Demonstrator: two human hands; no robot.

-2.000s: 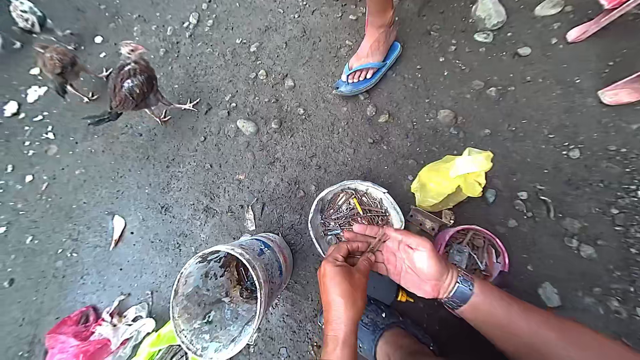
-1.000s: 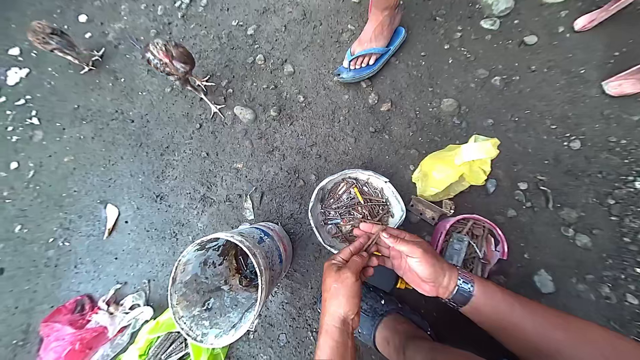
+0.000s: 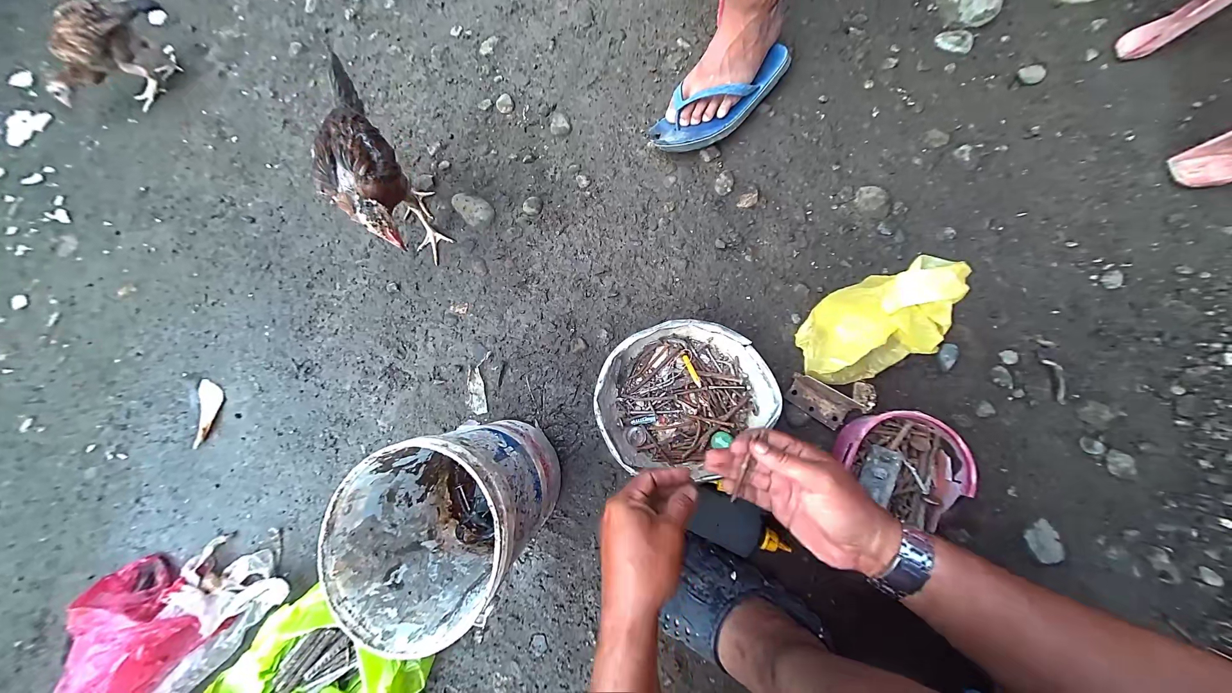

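Observation:
Rusty nails fill a round white container, along with a yellow piece and a green round cap. At its lower edge, my right hand, with a wristwatch, holds a thin rusty nail between thumb and fingers. My left hand is just left of it, thumb and fingertips together; whether anything small is between them cannot be seen. A broken pink tub of rusty metal pieces sits beyond my right wrist, beside a rusty metal bracket.
A dirty bucket lies tilted at lower left, near pink and lime-green plastic bags. A yellow bag lies at right. A person's foot in a blue flip-flop stands above. Two chickens are at upper left.
My hands, together over the container's lower edge before, are now apart. The green cap shows now. One chicken has turned and moved right.

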